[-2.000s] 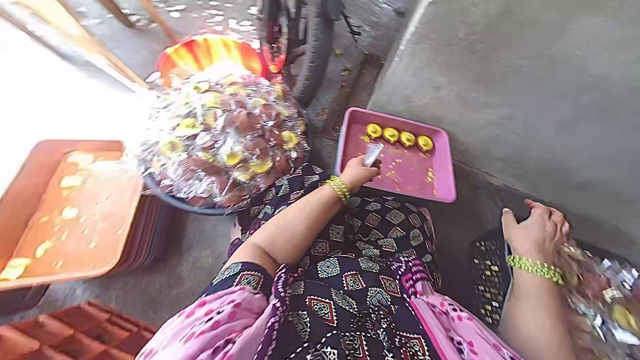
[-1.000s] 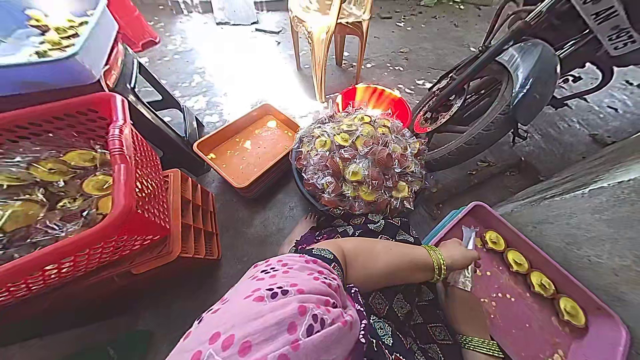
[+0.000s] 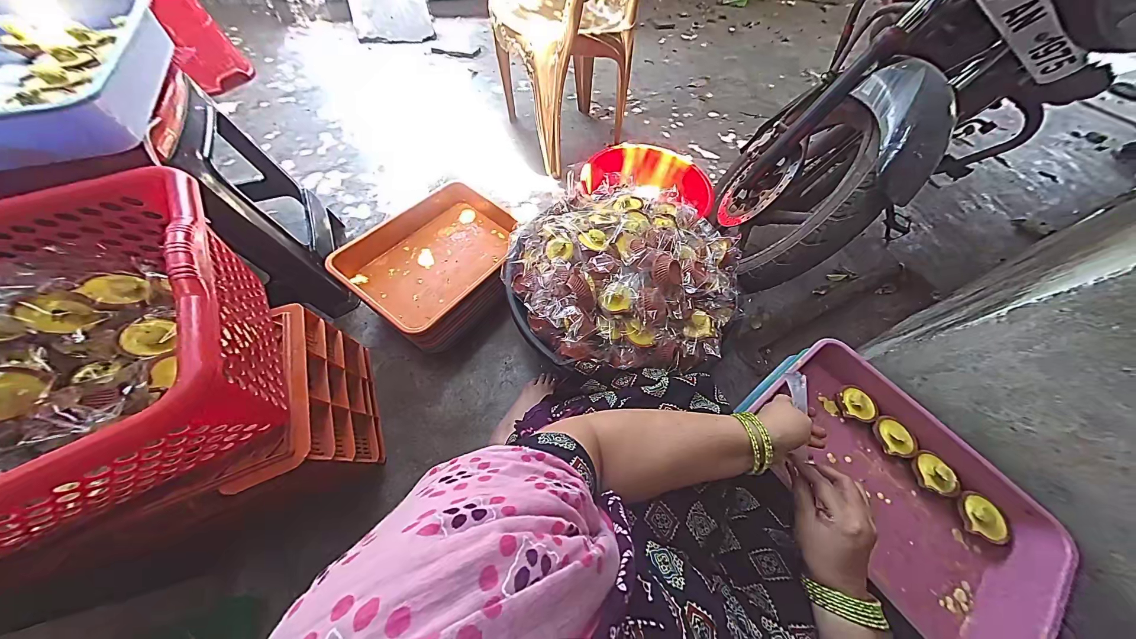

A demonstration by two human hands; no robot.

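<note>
Over the near edge of a pink tray (image 3: pixel 1021 590), my left hand (image 3: pixel 785 426) holds a small clear plastic bag (image 3: pixel 797 390). My right hand (image 3: pixel 834 524) has come up just below it, its fingertips close to the lower end of the bag; whether they pinch it is unclear. Several yellow-topped sweets in brown cups (image 3: pixel 936 473) sit in a row along the far side of the tray, with crumbs around. Ahead of my lap stands a dark tub (image 3: pixel 532 342) heaped with wrapped sweets (image 3: pixel 621 275) in clear plastic.
Stacked orange trays (image 3: pixel 417 257) stand left of the tub, a red basin (image 3: pixel 652 169) behind it. Farther left are a red basket (image 3: pixel 191 355) of wrapped sweets, an orange crate (image 3: pixel 333 390) and a black stool (image 3: pixel 257 195). A plastic chair (image 3: pixel 555 53) and a motorcycle wheel (image 3: pixel 808 195) stand beyond.
My right hand, at the heap of packets on the right two seconds ago, is now beside my left hand at the pink tray. The view has swung left.
</note>
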